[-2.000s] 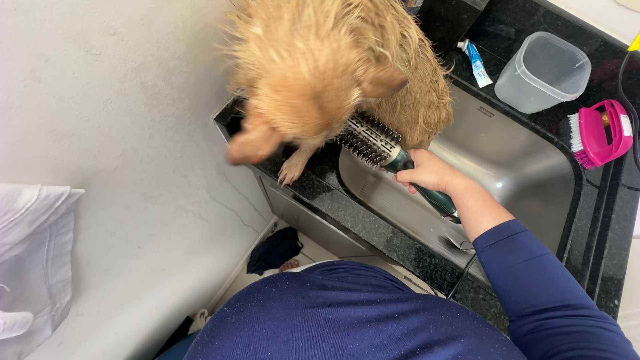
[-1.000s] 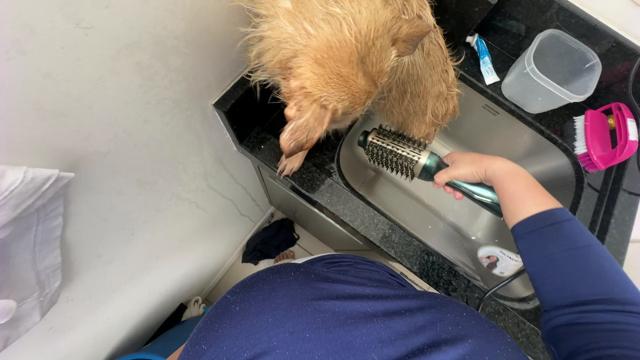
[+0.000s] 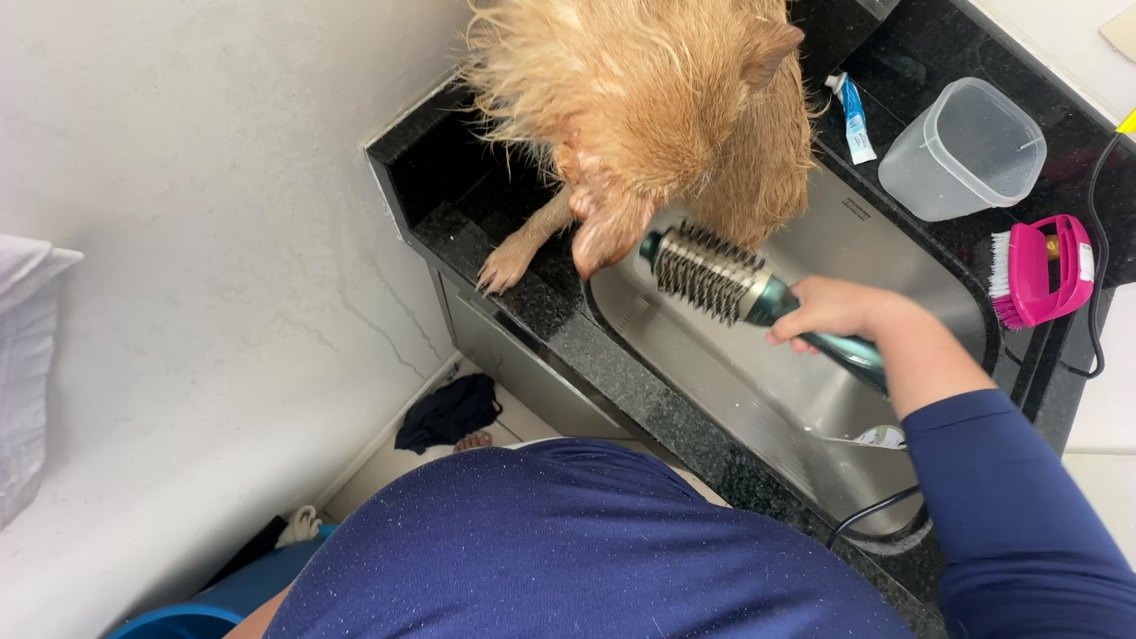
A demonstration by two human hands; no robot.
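Note:
My right hand point(image 3: 830, 312) is closed around the green handle of a hot-air brush point(image 3: 710, 273), its round bristled barrel pointing left over the steel sink point(image 3: 754, 377). The barrel's tip is close to the lowered head of a wet, tan-haired dog point(image 3: 639, 106). The dog is on the sink and the black granite counter point(image 3: 603, 355), with one front paw point(image 3: 506, 266) resting near the counter's edge. Its face is mostly hidden. My left hand is out of view; only a bit of bare arm shows at the bottom left.
Right of the dog are a toothpaste-like tube point(image 3: 854, 120), a clear plastic container point(image 3: 963, 151) and a pink scrubbing brush point(image 3: 1043, 271). A black cord point(image 3: 874, 515) crosses the sink's near end. A white wall point(image 3: 222, 222) bounds the left; dark cloth point(image 3: 448, 413) lies on the floor.
Two seconds ago the brush barrel was against the dog's fur; it then moved away over the sink. The dog's head has turned and lowered. My right hand has kept hold of the handle.

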